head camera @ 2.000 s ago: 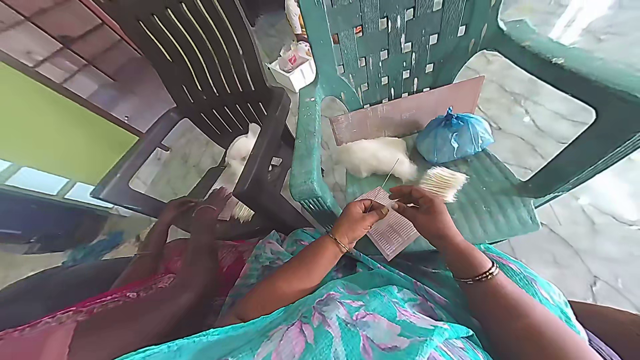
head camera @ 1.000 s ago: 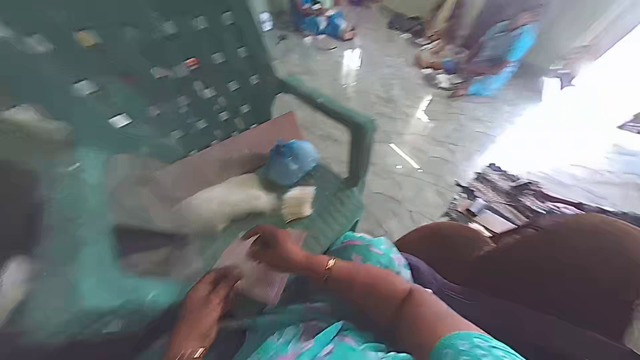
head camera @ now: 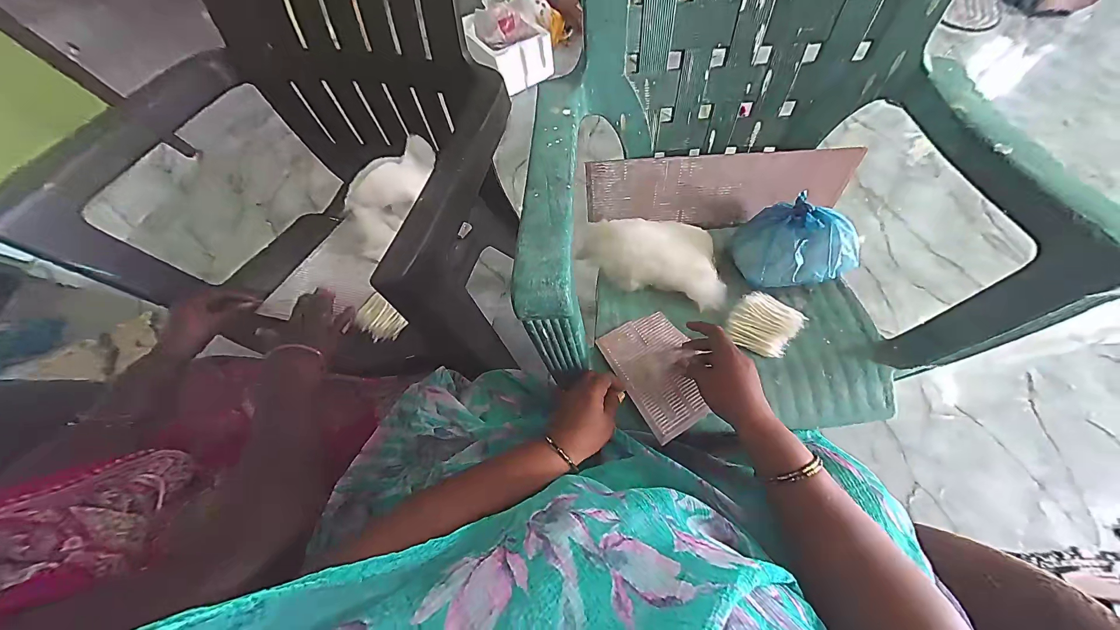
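A ribbed, pinkish flat board (head camera: 654, 372) lies slanted at the front of the green plastic chair seat. My left hand (head camera: 588, 416) rests at the board's left edge, its fingers curled; whether it grips anything is hidden. Over the right part of the board is my right hand (head camera: 722, 372), fingers bent, with a faint wisp of whitish fibre near the fingertips. Beyond the board lies a tuft of white cotton (head camera: 656, 255). A bundle of thin cotton wicks (head camera: 766, 324) sits just right of my right hand, and a knotted blue plastic bag (head camera: 796, 243) stands behind it.
A brown flat sheet (head camera: 717, 185) leans against the backrest of the green plastic chair (head camera: 549, 210). To the left, another person's hands (head camera: 306, 328) work at a board (head camera: 319, 276) on a dark plastic chair (head camera: 446, 175), with cotton (head camera: 389, 188) and wicks (head camera: 381, 317). A white container (head camera: 516, 57) stands behind.
Two seconds ago my hands were close together above the board with a thin strand between them; now they are apart, at its two sides. The view swung right and back.
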